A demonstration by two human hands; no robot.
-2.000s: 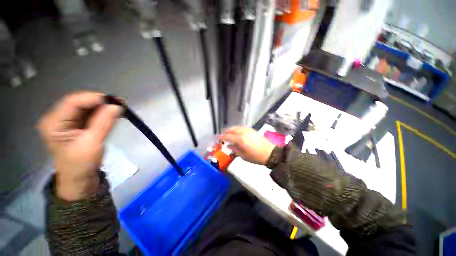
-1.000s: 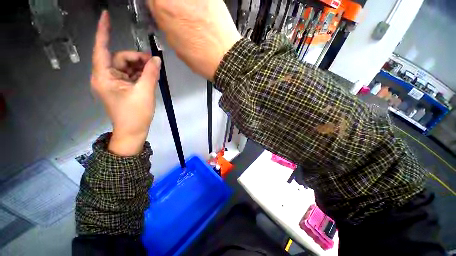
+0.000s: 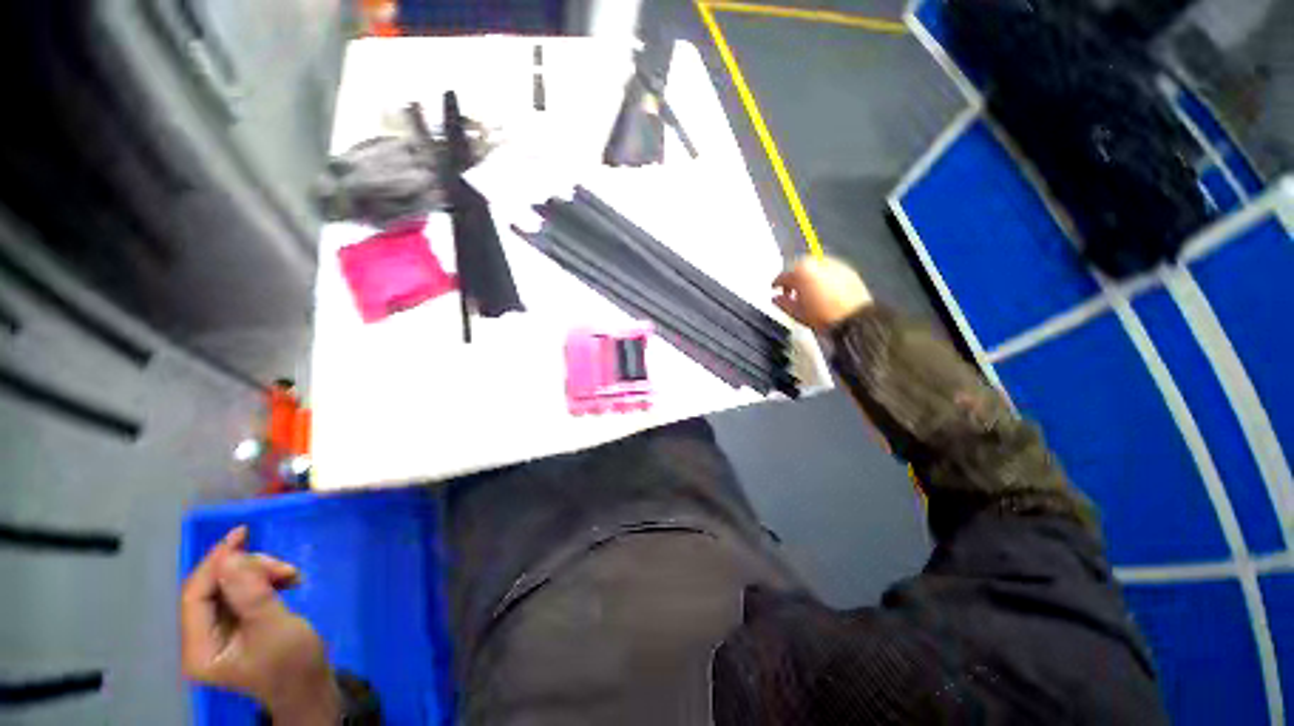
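Note:
A fanned pile of black strips [image 3: 667, 301] lies slantwise on the white table [image 3: 426, 426], its lower end near the table's right edge. My right hand [image 3: 823, 292] is just beside that edge, slightly blurred, fingers partly curled with no strip visible in them. My left hand [image 3: 244, 624] is at the lower left over the blue bin [image 3: 372, 567], loosely curled and apparently empty. The pink block [image 3: 589, 375] with a black insert [image 3: 630, 359] lies near the table's front edge.
Wider black strips [image 3: 483, 248], a plain pink piece [image 3: 397, 271] and a grey wad [image 3: 376, 182] lie on the table's left. A far strip bundle [image 3: 642, 121] lies at the back. Hanging strips [image 3: 64, 539] show at left, blue panels [image 3: 1107, 397] at right.
The view has turned from the clamps to the table. Both hands have left the clamp area. My right hand is now beside the table's right edge, my left hand low over the bin.

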